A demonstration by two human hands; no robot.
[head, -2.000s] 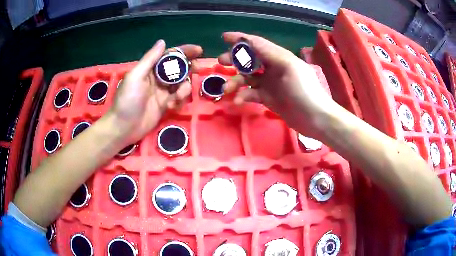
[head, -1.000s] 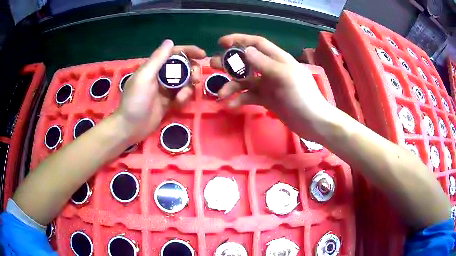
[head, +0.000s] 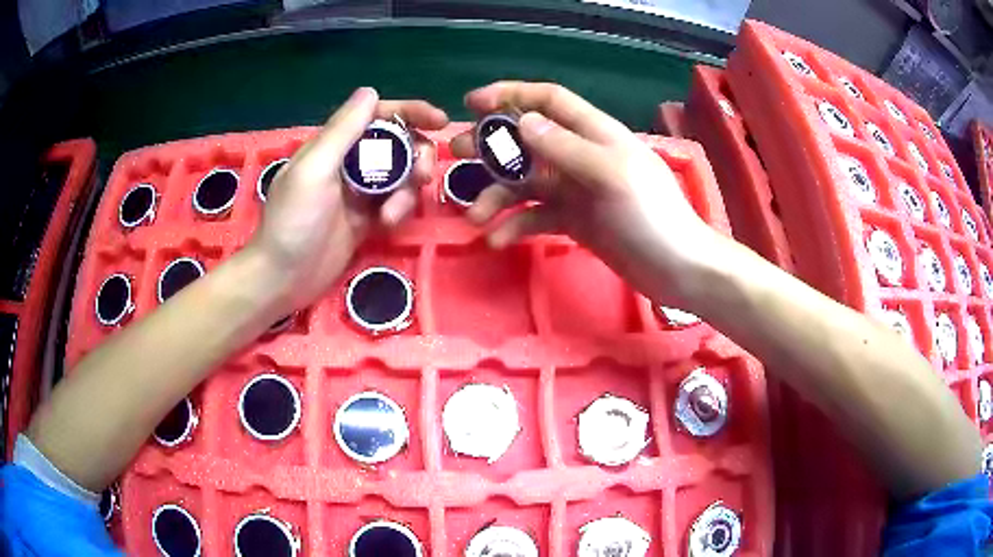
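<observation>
My left hand [head: 321,212] holds a round smartwatch body [head: 378,158] over the back of the foam tray, its face toward me, lit with a white block image on black. My right hand [head: 593,174] grips a second smartwatch body [head: 504,148] between thumb and fingers, tilted, also lit with a white block. The red foam tray [head: 436,475] lies below, with dark screen-up watches mostly at left and silver case backs at right. Two pockets in the second row, below my hands, are empty. My forearms cover some pockets.
Raised, stacked foam trays [head: 811,218] with silver case backs stand at the right. A left foam tray [head: 54,239] shows its red edge at the far left. The dark green bench surface [head: 250,82] and papers [head: 697,11] are at the back.
My right hand has moved slightly left and down with its watch, closer to my left hand. The watch in my left hand has shifted only slightly. Both screens stay lit.
</observation>
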